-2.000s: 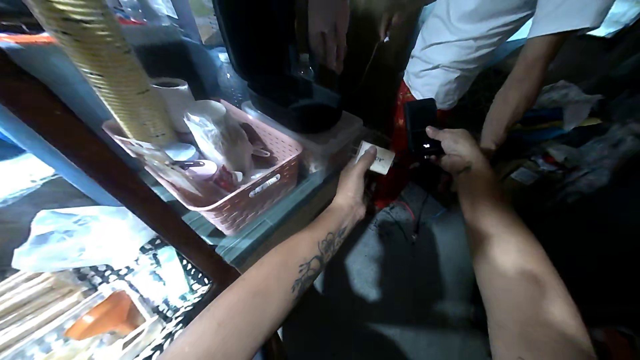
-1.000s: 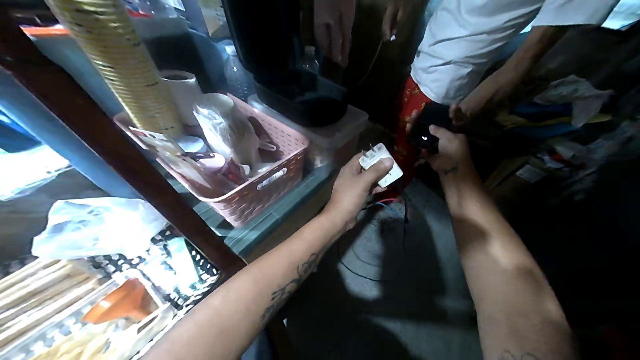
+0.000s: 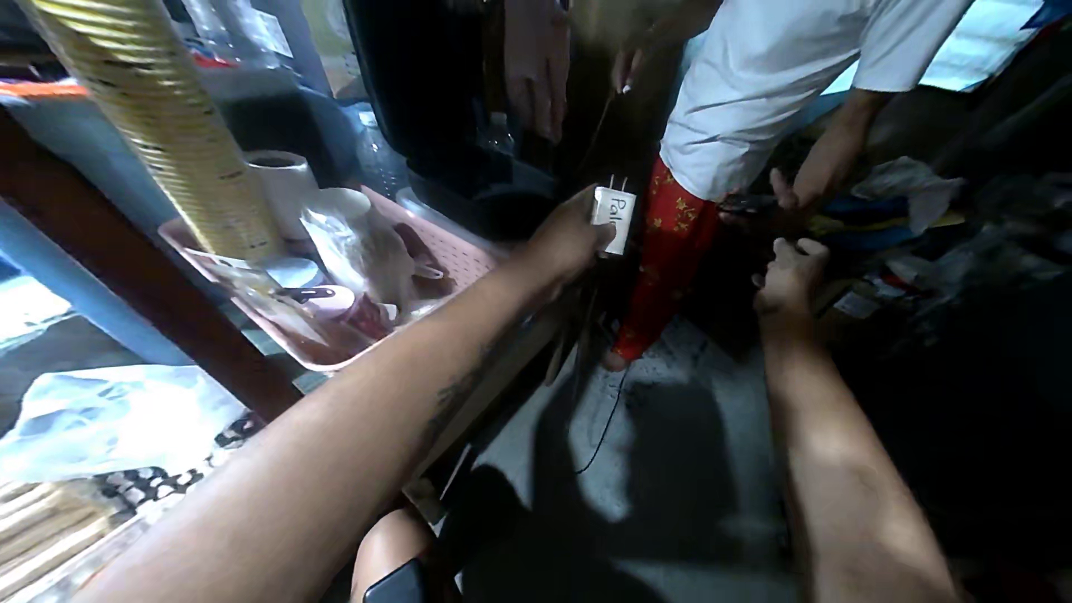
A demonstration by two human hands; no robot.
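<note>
My left hand [image 3: 578,230] holds a white plug-in charger [image 3: 615,219], its two metal prongs pointing up and writing on its face. To the right, my right hand [image 3: 794,272] has partly curled fingers and shows nothing in its grasp. Just above it, another person's hand [image 3: 783,197] holds a thin dark object [image 3: 748,203], seen nearly edge-on. A thin dark cable [image 3: 611,423] hangs below the charger over the floor; where its upper end goes cannot be told.
On the left, a pink plastic basket [image 3: 314,365] holds cups and a plastic bag beside tall stacked yellow cups [image 3: 180,126]. A dark post [image 3: 142,276] slants past it. Ahead stands a person in a white shirt [image 3: 745,92]; other hands [image 3: 536,84] hang nearby. A dark flat object [image 3: 398,584] lies by my knee.
The dark phone-like object has left my right hand and is in the other person's hand. My left hand has turned the charger so its prongs show.
</note>
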